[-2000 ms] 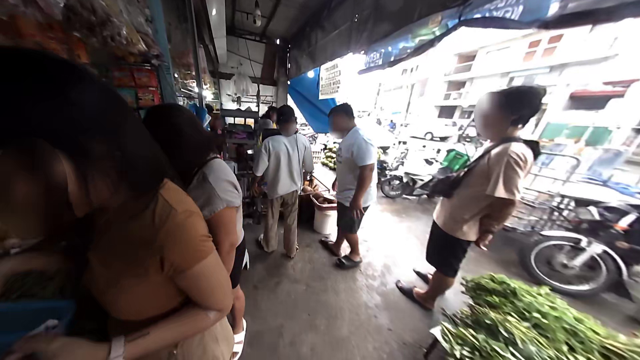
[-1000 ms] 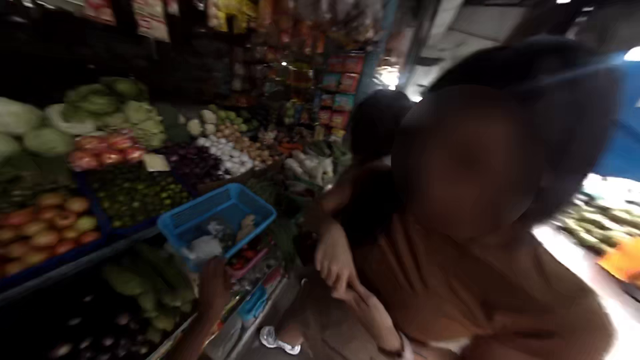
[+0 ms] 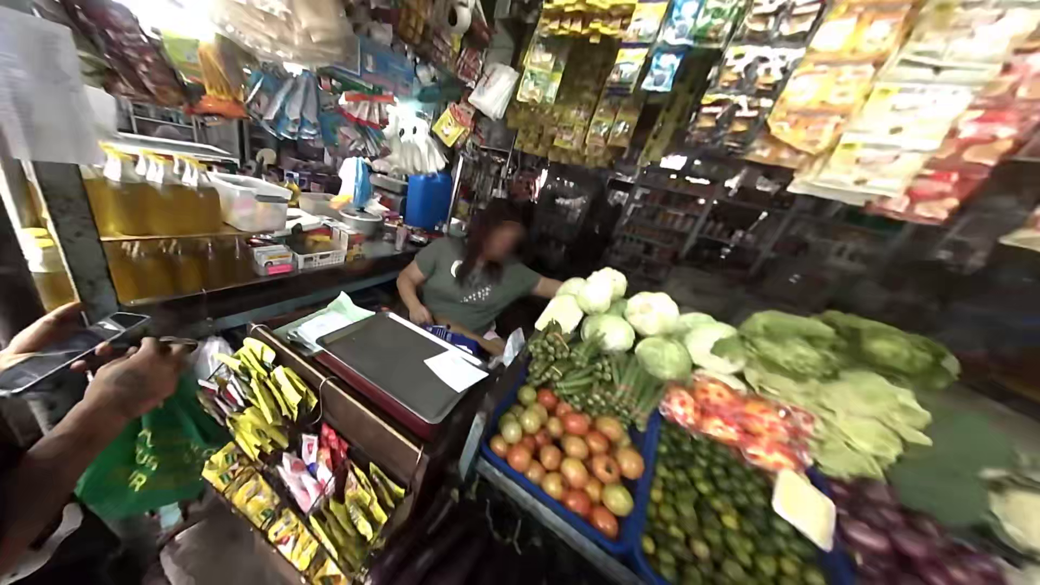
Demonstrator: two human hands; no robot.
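Neither of my own hands can be made out in the head view. At the left edge, another person's hands (image 3: 134, 378) hold a phone (image 3: 73, 353), with a green plastic bag (image 3: 150, 459) hanging below them. Tomatoes (image 3: 569, 455) fill a blue crate, beside small green citrus fruits (image 3: 723, 512) in another. Behind them lie green beans (image 3: 581, 374), cabbages (image 3: 650, 313), bagged red-orange produce (image 3: 739, 418) and leafy lettuce (image 3: 861, 406). A dark flat tray (image 3: 390, 366) bears a piece of white paper.
A seated person in a grey-green shirt (image 3: 467, 280) is behind the stall. Yellow sachets (image 3: 264, 398) fill a wooden rack (image 3: 341, 394) at the near left. Bottles of yellow liquid (image 3: 154, 199) line a shelf. Packets (image 3: 845, 89) hang overhead. Purple onions (image 3: 902, 528) lie at right.
The view has swung strongly from the walkway to the stall. The person in brown, close by in both earlier frames, is out of view. A hand seen at a blue basket earlier is gone from view.
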